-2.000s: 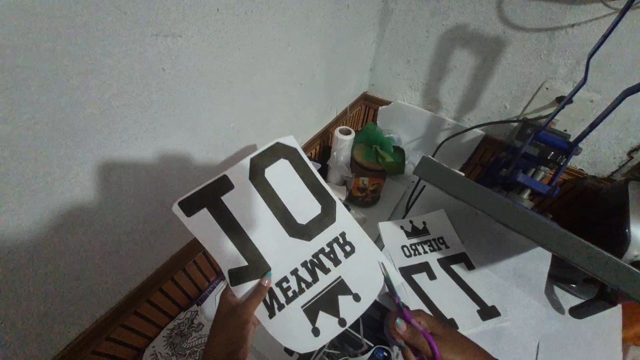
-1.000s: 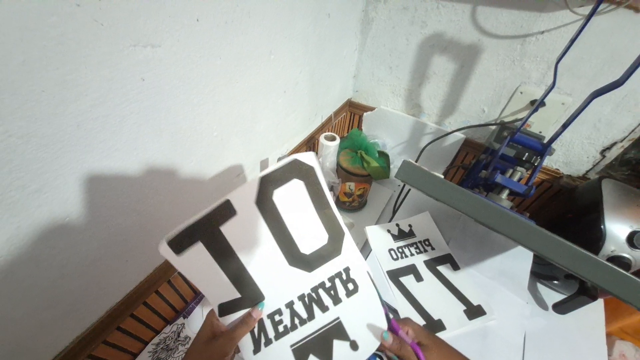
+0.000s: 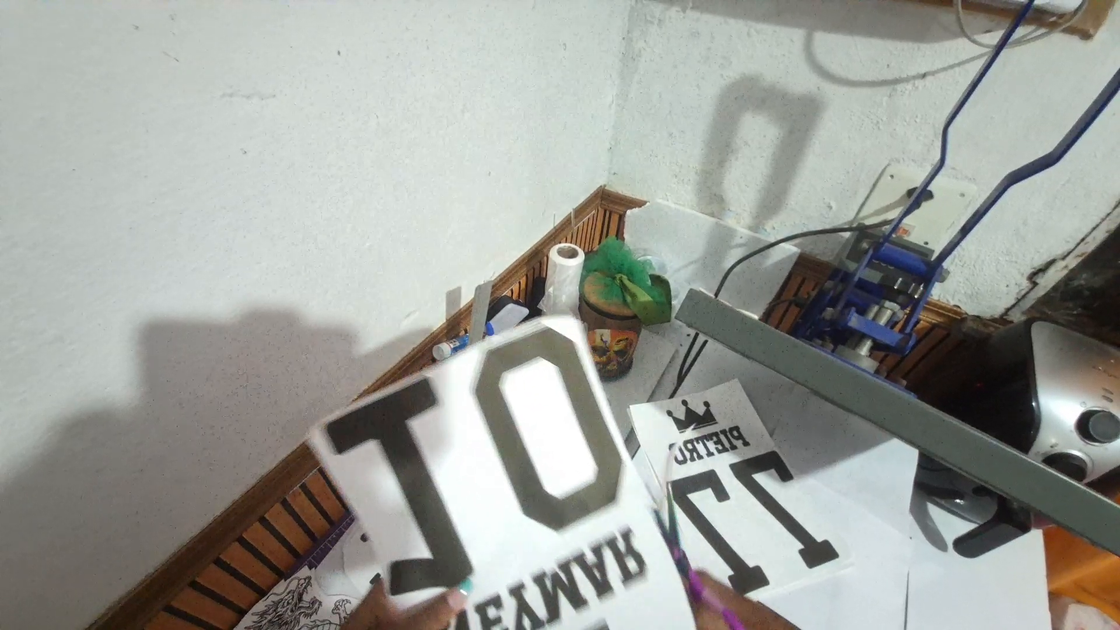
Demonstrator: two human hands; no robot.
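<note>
A white printed sheet (image 3: 525, 437) with large black mirrored digits and letters is held up near the bottom centre. My left hand (image 3: 407, 608) grips its lower left part, the thumb lying on the printed face. At the sheet's right edge, my right hand (image 3: 735, 604) holds scissors with purple handles (image 3: 700, 588). Their blades stand close along that edge; whether they cut into the paper cannot be told. Beyond them lies a second printed sheet (image 3: 779, 477) with a crown, letters and digits.
A heat press with a grey upper plate (image 3: 875, 411) and blue frame (image 3: 875, 289) reaches over the right side. Behind the held sheet stand a white roll (image 3: 564, 271) and a decorated jar (image 3: 611, 337) with green netting. A silver appliance (image 3: 1076, 402) is at far right.
The held sheet has moved lower in view, so its printed crown is now nearly all out of frame. Both hands also sit lower, the scissors still in the right one.
</note>
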